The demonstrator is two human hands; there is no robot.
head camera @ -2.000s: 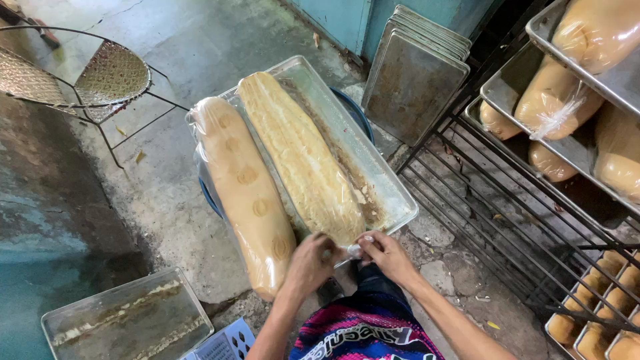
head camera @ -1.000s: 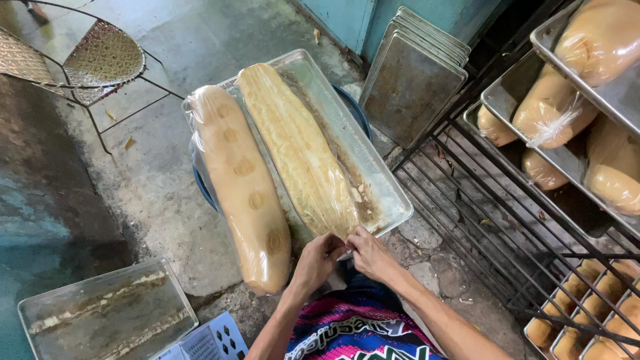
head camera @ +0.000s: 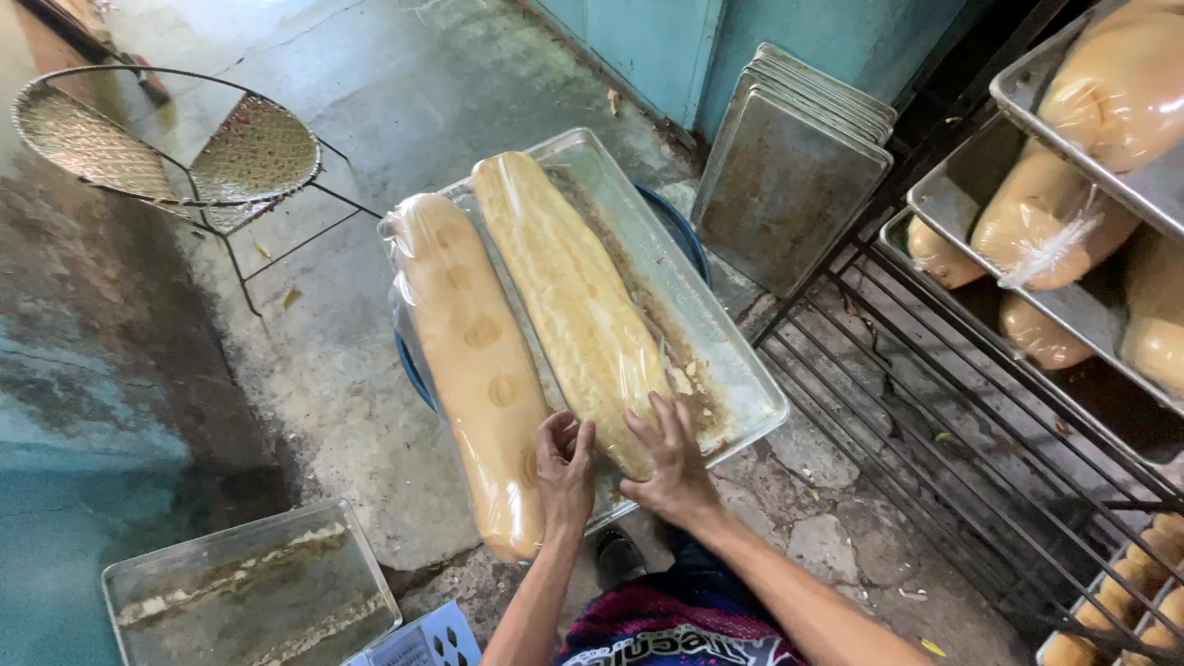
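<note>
Two long bread loaves in clear plastic lie side by side on a metal baking tray (head camera: 740, 379). The left loaf (head camera: 472, 342) is smooth and tan with round marks, its near end past the tray's edge. The right loaf (head camera: 573, 305) is paler and ridged. My left hand (head camera: 566, 462), fingers curled, is between the near ends of the loaves; whether it grips any plastic cannot be told. My right hand (head camera: 671, 462) rests with spread fingers on the near end of the ridged loaf, holding nothing.
Behind the tray, a blue round rim (head camera: 680, 236) shows. A metal-framed chair (head camera: 166, 139) stands at left. Stacked trays (head camera: 791, 176) lean on the teal wall. A black rack (head camera: 888, 370) at right has trays of wrapped loaves (head camera: 1054, 222). Another tray (head camera: 250, 583) and a blue plastic crate (head camera: 430, 638) are lower left.
My hands were together at the ridged loaf's near end. They have moved apart, and my right hand has opened over that end of the loaf.
</note>
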